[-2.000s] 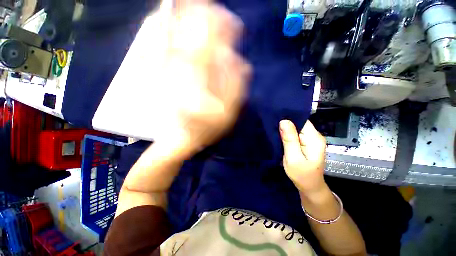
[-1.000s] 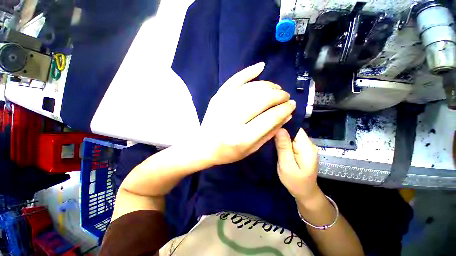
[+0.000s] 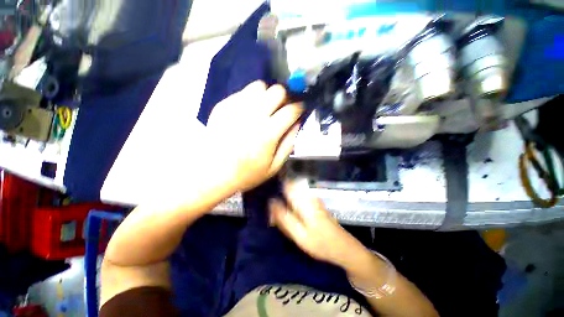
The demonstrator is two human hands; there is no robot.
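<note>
A navy fabric panel [image 3: 230,86] lies on the white table left of the overlock machine [image 3: 352,99] and hangs over the table edge to my lap. My left hand [image 3: 256,133] lies on the panel beside the machine's blue knob [image 3: 297,81], fingers bent at the fabric edge; it hides the fabric beneath. My right hand [image 3: 309,223] is at the table's front edge over the hanging navy cloth, its fingers blurred. I cannot tell if it grips the cloth.
Scissors with orange handles [image 3: 529,176] lie at the right end of the table. A long navy fabric stack [image 3: 108,124] lies at the left. A red crate [image 3: 62,229] and part of a blue basket [image 3: 93,266] are at the lower left. The neighbouring machine [image 3: 25,111] is at far left.
The view has shifted right, bringing the scissors in. The panel now covers less of the table beside the machine. My right hand has moved away from the fabric edge, down to the table edge.
</note>
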